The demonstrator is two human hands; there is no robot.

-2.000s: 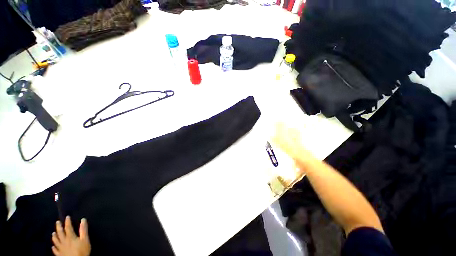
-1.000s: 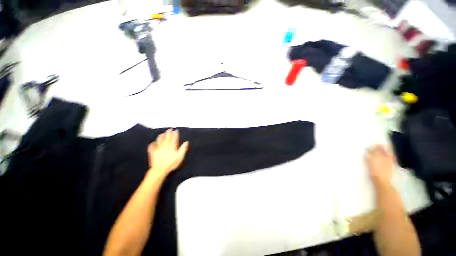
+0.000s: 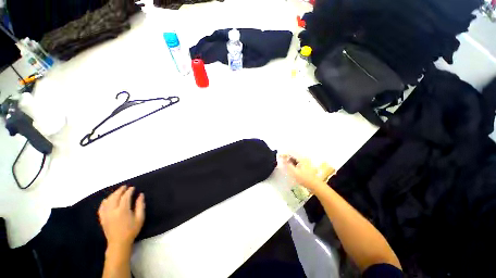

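Note:
A black garment lies on the white table, its long sleeve (image 3: 201, 182) stretched towards the right. My left hand (image 3: 121, 212) lies flat on the upper part of the sleeve, fingers a little apart, holding nothing. My right hand (image 3: 302, 172) is at the cuff (image 3: 267, 156), with its fingertips beside or touching the cuff's edge. The cuff comes to a small point there. A small dark thing (image 3: 292, 161) shows at my right fingers. I cannot tell whether it is gripped or lies under them.
A black hanger (image 3: 130, 117) lies beyond the sleeve. A red thread cone (image 3: 200, 74), a blue-capped can (image 3: 177, 53) and a clear bottle (image 3: 235, 51) stand farther back. A black bag (image 3: 359, 81) is at the right. A dark corded tool (image 3: 30, 130) lies at the left.
The view has swung left and back right. My left hand has moved onto the sleeve. My right hand is now at the cuff. The sleeve lies lower and fuller, its end nearer the front edge.

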